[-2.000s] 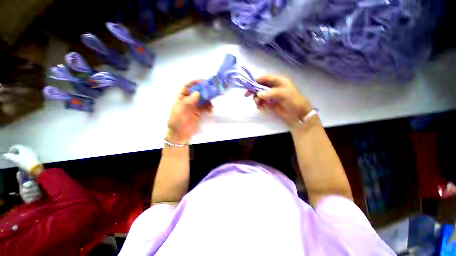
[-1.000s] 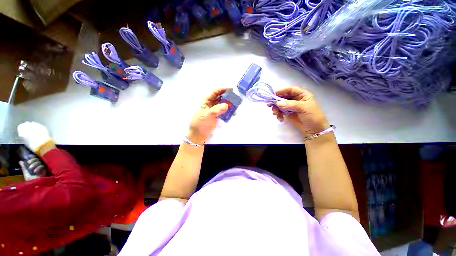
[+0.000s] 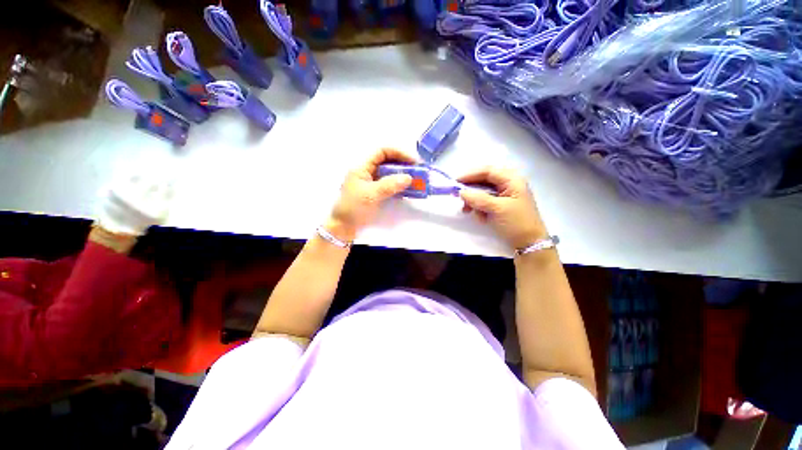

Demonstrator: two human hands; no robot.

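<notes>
My left hand (image 3: 374, 195) holds a small blue-purple cable sleeve (image 3: 406, 180) with an orange-red spot. My right hand (image 3: 499, 204) holds a coiled lilac charging cable (image 3: 447, 185), its loops at the open right end of the sleeve. How far the loops are inside is hard to tell. Another sleeve (image 3: 441, 132) with no loops showing lies on the bench just beyond my hands. Several sleeved cables (image 3: 301, 68) stand or lean at the back left, lilac loops sticking out of their tops.
A large heap of purple cables (image 3: 703, 105) under clear plastic fills the back right of the white bench (image 3: 352, 105). More sleeves lie at the back edge by brown cardboard. A neighbour's white-gloved hand (image 3: 136, 200) and red sleeve are at the left.
My hands have come together, bringing the cable's loops from above the bench to the sleeve's open end. The neighbour's gloved hand has moved right. The view has shifted somewhat.
</notes>
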